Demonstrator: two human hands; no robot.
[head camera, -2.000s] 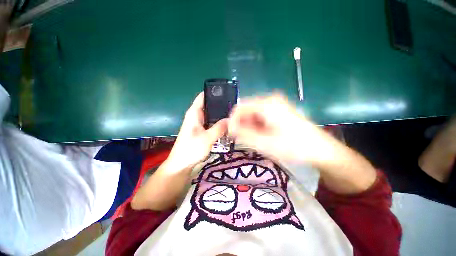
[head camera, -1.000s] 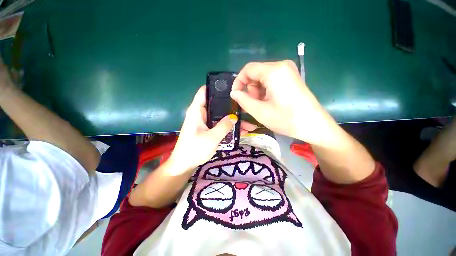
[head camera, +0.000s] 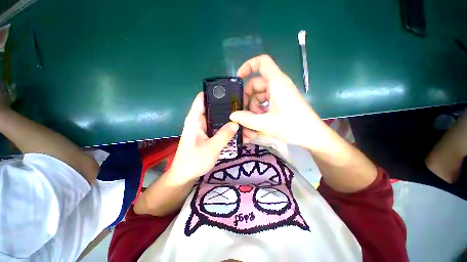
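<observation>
A black phone body (head camera: 220, 107) with a silvery round disc near its far end is held upright over the table's near edge. A pale patterned area (head camera: 229, 149) shows at its near end. My left hand (head camera: 197, 138) grips the phone from the left, thumb across its lower middle. My right hand (head camera: 279, 110) is at the phone's right side, its thumb tip pressed on the phone's right edge beside my left thumb. A small yellowish strip (head camera: 235, 104) shows along that edge. What lies under the thumbs is hidden.
A thin tool with a white end (head camera: 304, 61) lies on the green table (head camera: 153, 56) to the right. A clear sheet (head camera: 241, 48) lies beyond the phone. A dark slab (head camera: 412, 16) is at the far right. A coworker's arm (head camera: 46, 133) is at left, another person's arm (head camera: 450, 153) at right.
My right hand has come down from above the phone, and its thumb now rests on the phone's right edge. The yellow piece earlier seen at my left thumb tip is now mostly hidden.
</observation>
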